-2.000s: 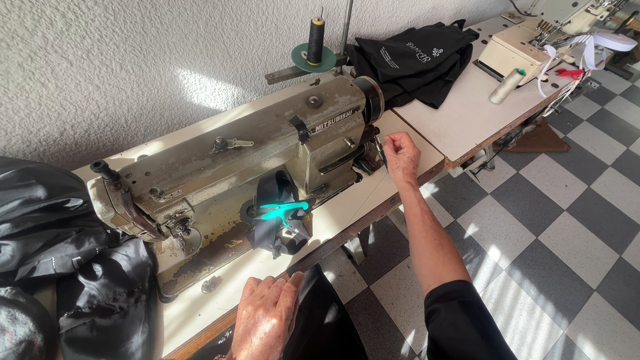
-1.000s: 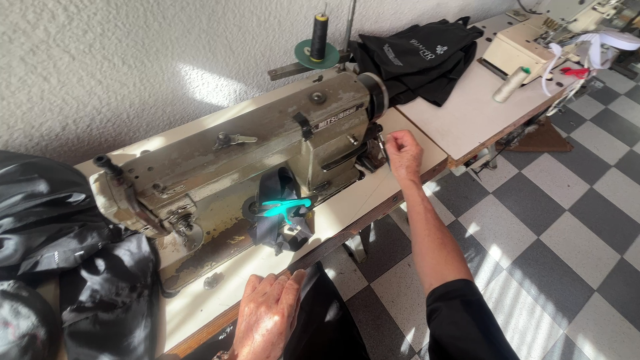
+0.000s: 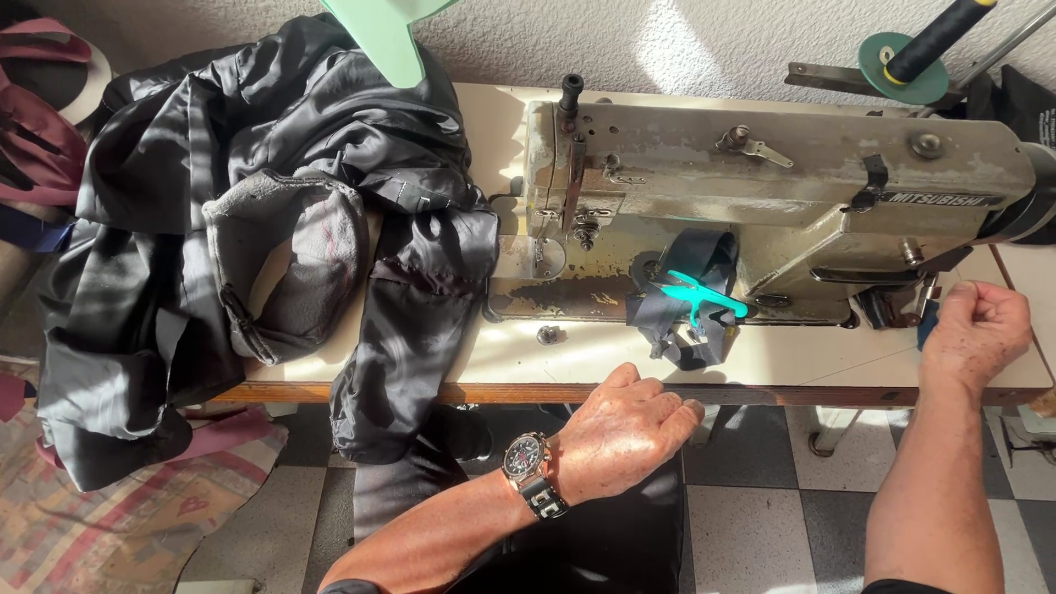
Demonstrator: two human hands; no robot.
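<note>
My left hand (image 3: pixel 627 433), a watch on its wrist, rests with curled fingers at the front edge of the sewing table; whether it holds anything is hidden. My right hand (image 3: pixel 978 334) is pinched beside the bobbin winder (image 3: pixel 924 301) at the right end of a worn Mitsubishi sewing machine (image 3: pixel 784 165); what lies between its fingertips is too small to tell. On the machine bed, turquoise thread snips (image 3: pixel 701 294) lie over dark fabric strips (image 3: pixel 701 252). A small metal part (image 3: pixel 548 334) sits in front of the bed.
A heap of black satiny fabric (image 3: pixel 313 99) with a grey fleece band (image 3: pixel 330 272) on it covers the table's left side. A black thread cone (image 3: pixel 936 41) stands behind the machine. A pale green object (image 3: pixel 392 41) juts in at the top. Patterned cloth (image 3: pixel 198 487) hangs lower left.
The view has swung left, bringing more of the black fabric and the grey band into sight. My right hand is still by the machine's right end, and my left is still near the front edge.
</note>
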